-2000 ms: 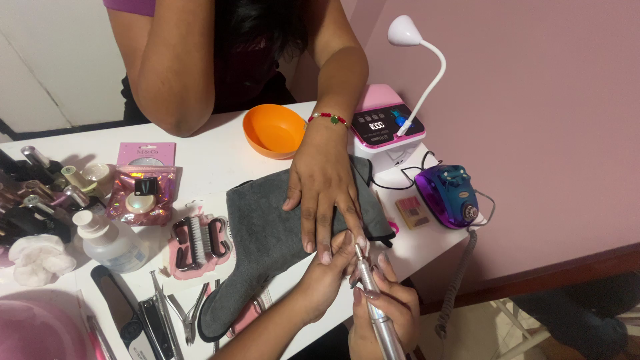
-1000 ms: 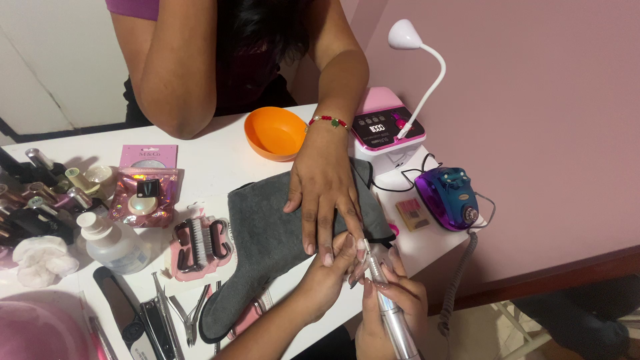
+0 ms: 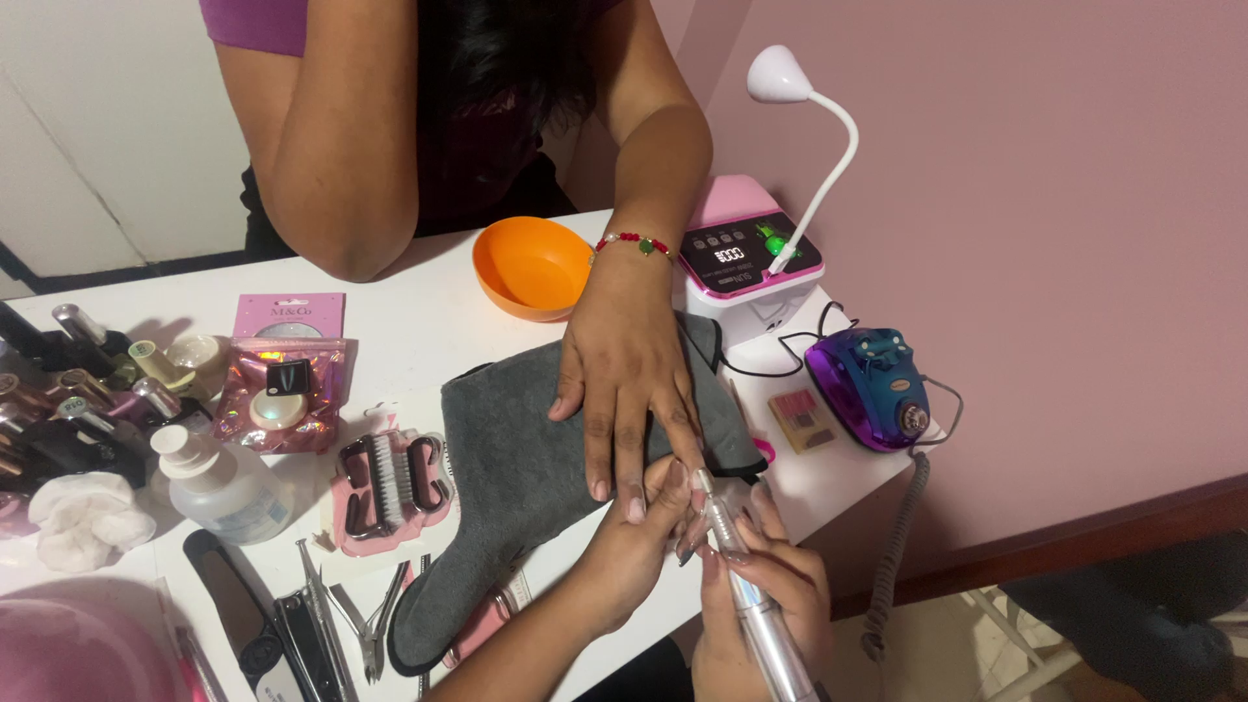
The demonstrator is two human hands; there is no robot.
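Palm down on a dark grey cloth [image 3: 507, 429] rests another person's hand [image 3: 629, 380], fingers spread, a red beaded bracelet [image 3: 634, 241] at its wrist. My left hand [image 3: 639, 551] holds a finger of that hand between thumb and fingers, near the cloth's front edge. My right hand [image 3: 780, 585] grips a silver electric nail drill handpiece [image 3: 765, 624] like a pen. The handpiece's tip is at the fingertip of the held finger; exact contact cannot be told. A blue and purple drill control unit [image 3: 873, 390] with a coiled cord [image 3: 892, 556] sits at the right.
An orange bowl [image 3: 536, 268] and a nail lamp [image 3: 751, 258] with a gooseneck light [image 3: 780, 76] stand behind. Nail polish bottles [image 3: 88, 419], a pump bottle [image 3: 229, 487], a nail brush [image 3: 393, 483], cuticle nippers [image 3: 369, 624] and nail clippers [image 3: 304, 643] lie left. The table edge [image 3: 858, 507] is at right.
My right hand and the drill handpiece have shifted slightly around the fingertip, and the handpiece's angle has changed a little. My left hand keeps its hold, and the other person's hand stays on the cloth.
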